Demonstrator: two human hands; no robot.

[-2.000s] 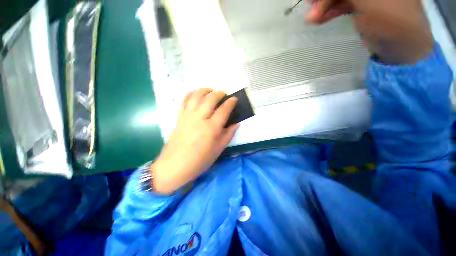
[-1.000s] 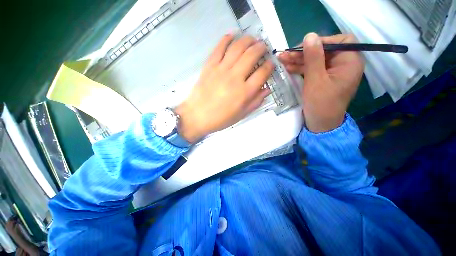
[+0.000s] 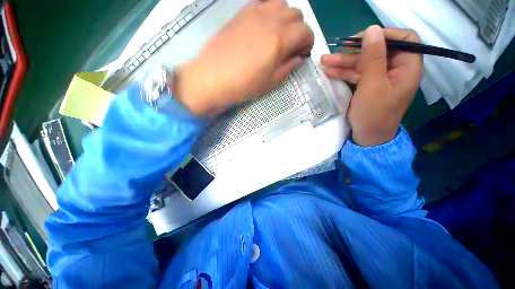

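Observation:
A grey laptop cover (image 3: 248, 121) with a band of small vent holes lies on a white interleaf sheet (image 3: 265, 172). My left hand (image 3: 254, 51) is over the cover's upper right part, blurred, fingers bent down near its right edge; whether it holds anything is hidden. My right hand (image 3: 381, 82) holds black tweezers (image 3: 429, 49) beside the cover's right edge, tips pointing left towards my left hand. A pale-yellow liner strip (image 3: 84, 99) curls up at the left, partly hidden under my left sleeve. A black die-cut sheet (image 3: 193, 178) lies at the cover's near edge.
Bagged black strips (image 3: 57, 148) and another grey cover (image 3: 28, 180) lie at the left. A red-edged tray (image 3: 20, 62) is at the far left. At the upper right, another grey cover (image 3: 488, 20) lies on white sheets (image 3: 418, 68). The bench mat is green.
Since a second ago, my left hand has moved up and its fingers have curled, uncovering the vent holes. The tweezers have tilted and moved slightly up and right. More of the black sheet shows.

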